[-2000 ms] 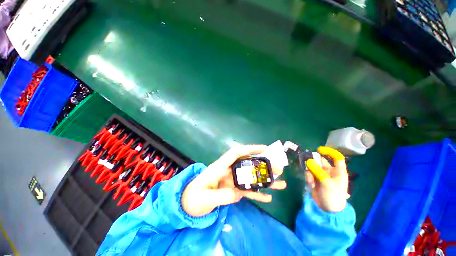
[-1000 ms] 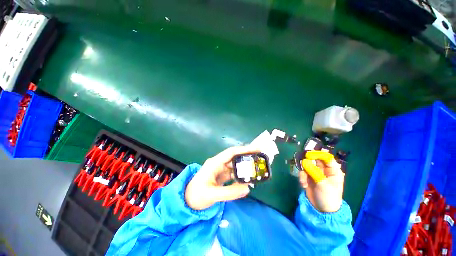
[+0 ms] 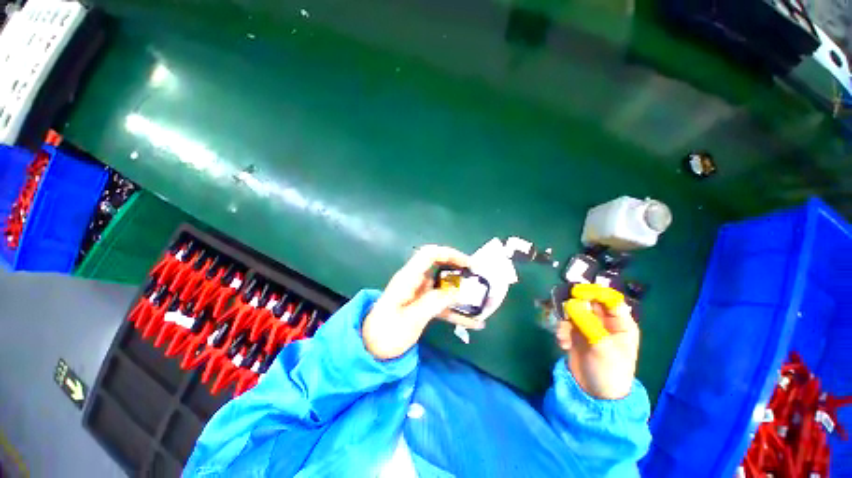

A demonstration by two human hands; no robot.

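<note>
My left hand (image 3: 416, 303) is bare and holds the open black watch housing (image 3: 464, 291), tilted, its gold and white inside showing. My right hand (image 3: 603, 341), with yellow finger cots on its fingers, is at several small black-and-white modules (image 3: 581, 269) on the green bench; its fingertips are close together and I cannot tell if they grip one. A white wipe (image 3: 495, 271) lies just beyond my left hand, partly hidden by it. An L-shaped black-and-white module (image 3: 519, 246) lies beside the wipe.
A translucent white bottle (image 3: 618, 224) stands beyond my right hand. A large blue bin (image 3: 710, 345) with red parts is at right. A black tray (image 3: 140, 392) with red parts is at left, near green (image 3: 126, 233) and blue (image 3: 61, 219) bins. A small unit (image 3: 699, 165) lies far right.
My left hand has turned and tilted the housing, with its thumb now over it. My right hand moved from beside the bottle to the small modules and stays there.
</note>
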